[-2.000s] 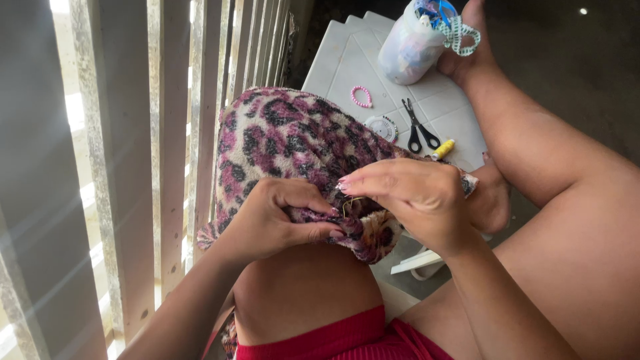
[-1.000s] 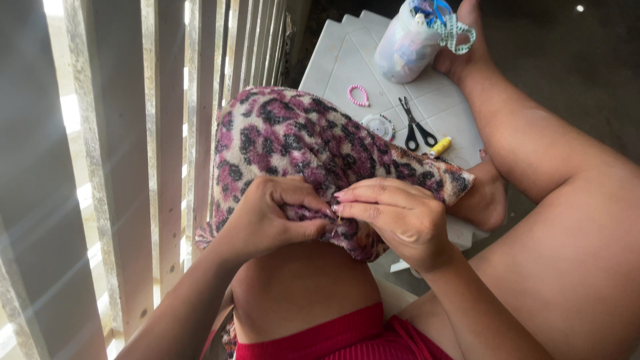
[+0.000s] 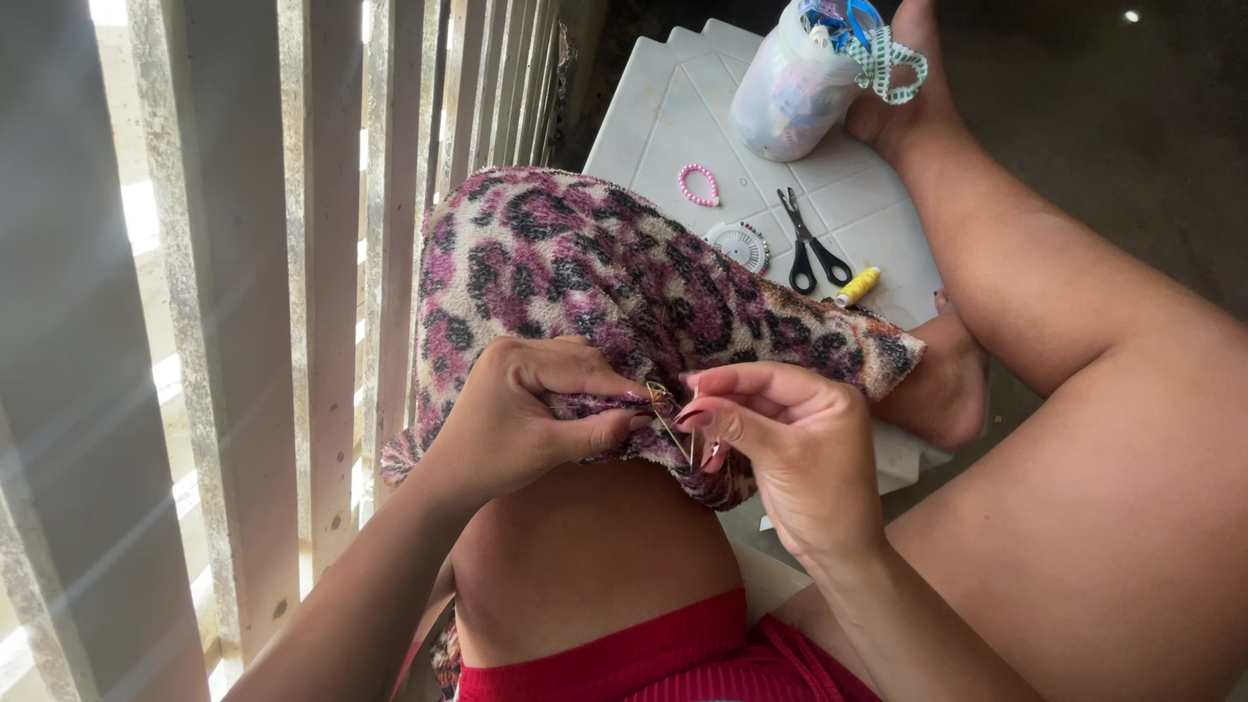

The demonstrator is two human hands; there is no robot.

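Note:
A fuzzy leopard-print cloth (image 3: 585,263) in pink, black and cream lies over my raised knee. Its gathered edge is pinched between the thumb and forefinger of my left hand (image 3: 536,409). Close to the right of that edge, my right hand (image 3: 780,439) holds a thin sewing needle (image 3: 693,429) between thumb and fingers. Yellowish thread (image 3: 670,429) runs in a slack loop from the pinched cloth to the needle. Beyond the cloth lie black-handled scissors (image 3: 809,244), a yellow thread spool (image 3: 858,287), a round pin wheel (image 3: 739,248) and a pink bead bracelet (image 3: 698,185).
A white plastic table (image 3: 663,88) stands ahead, bearing a translucent jar (image 3: 795,93) filled with ribbons and trims. A slatted white wooden railing (image 3: 331,244) runs along the left. My bent leg (image 3: 1053,253) frames the right side.
My right hand has drawn slightly away from the left hand, and thread now shows between it and the cloth. The cloth's right end, raised near the hand at first, now lies stretched toward the foot.

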